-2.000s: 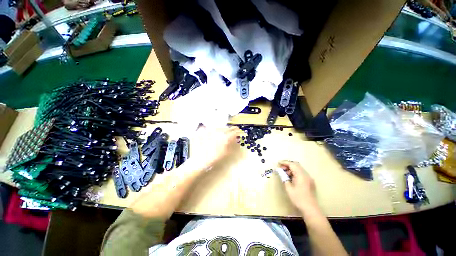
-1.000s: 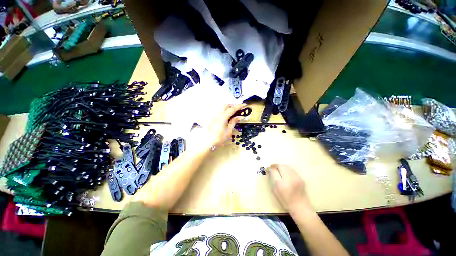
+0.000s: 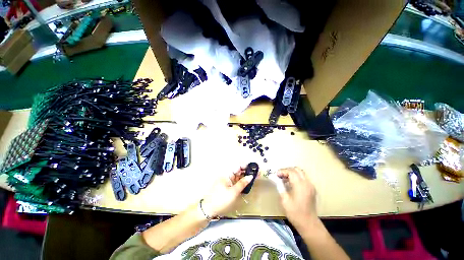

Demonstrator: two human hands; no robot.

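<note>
My left hand [image 3: 221, 197] holds a dark rounded-end plastic housing [image 3: 251, 177] upright near the table's front middle. My right hand [image 3: 300, 197] is just right of it, fingers bent together, with a white covering at the fingertips; whether it pinches anything cannot be made out. Small dark bits [image 3: 268, 173] show between the hands. Tiny black rubber pieces [image 3: 257, 137] lie scattered behind the hands. A group of finished housings [image 3: 136, 171] lies at the left, side by side and partly overlapping.
A large open carton [image 3: 351, 51] with white packing sheets [image 3: 213, 96] and more housings stands at the back. Boards with a thick heap of black cables [image 3: 84, 137] lie left. A clear plastic bag [image 3: 386, 127] and a dark-blue hand tool [image 3: 417, 185] lie right.
My left hand has come from the back, by the packing sheets, to the front middle, bringing one dark housing. My right hand has stayed near the same spot, its fingers now beside the housing.
</note>
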